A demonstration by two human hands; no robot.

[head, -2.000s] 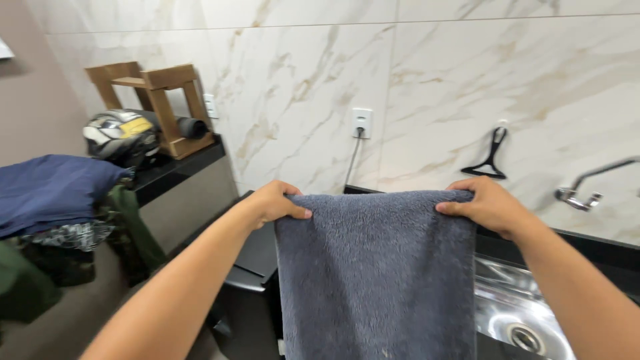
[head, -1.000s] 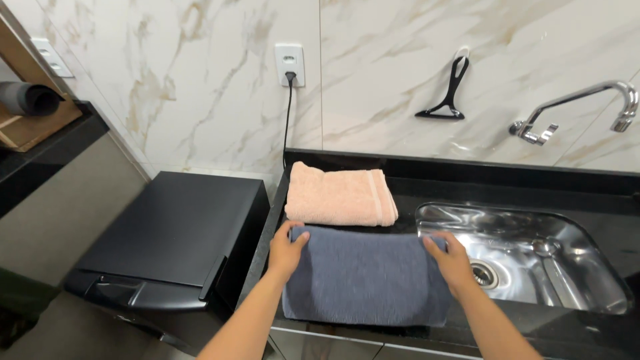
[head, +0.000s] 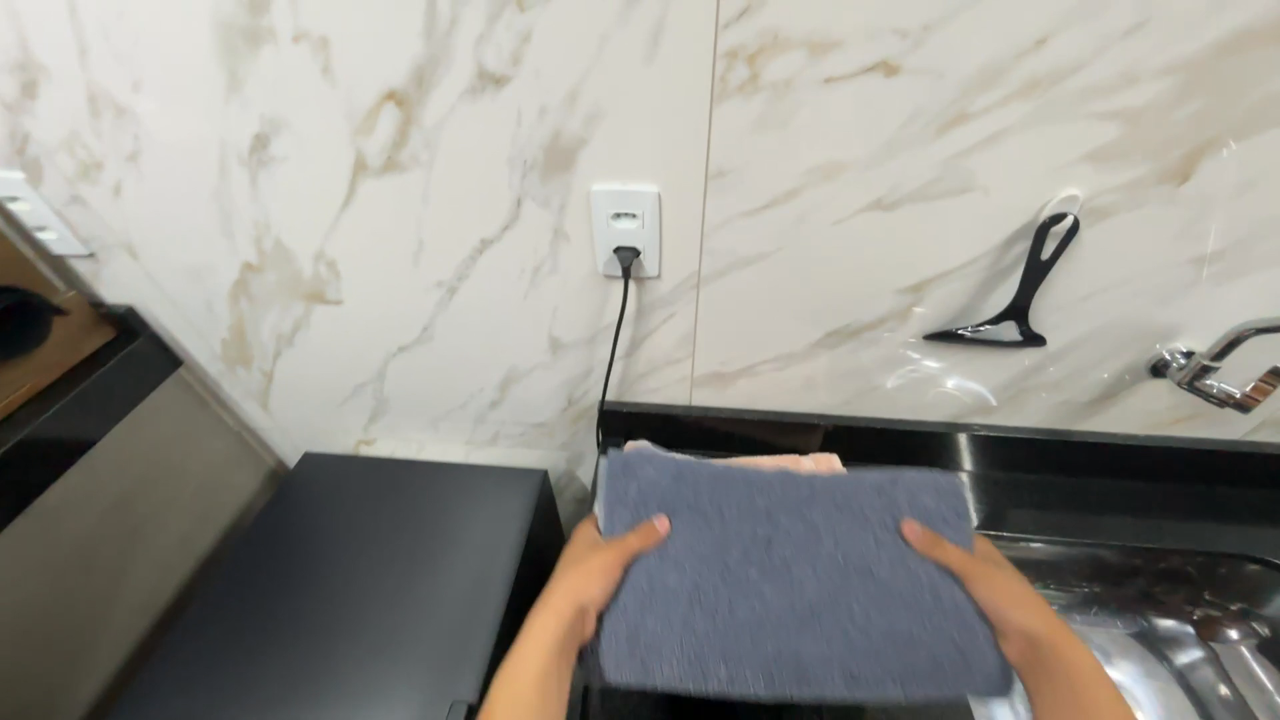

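Note:
A folded grey-blue towel (head: pixel 800 590) is held up flat between my two hands, above the black counter. My left hand (head: pixel 610 570) grips its left side, thumb on top and fingers hidden beneath. On the right side my right hand (head: pixel 960 560) holds it the same way. Behind the towel's far edge shows a strip of a peach-coloured towel (head: pixel 800 462); the rest of that one is hidden.
A steel sink (head: pixel 1180 620) lies at the right, below a chrome faucet (head: pixel 1215 375). At the left stands a black appliance (head: pixel 380 560). A black squeegee (head: pixel 1030 285) hangs on the marbled wall, near a wall outlet (head: pixel 626 230) with a plugged-in cord.
A second ago the grey-blue towel lay lower, in front of the peach towel; now it is raised and covers most of it. Two seconds ago it hung down from both hands.

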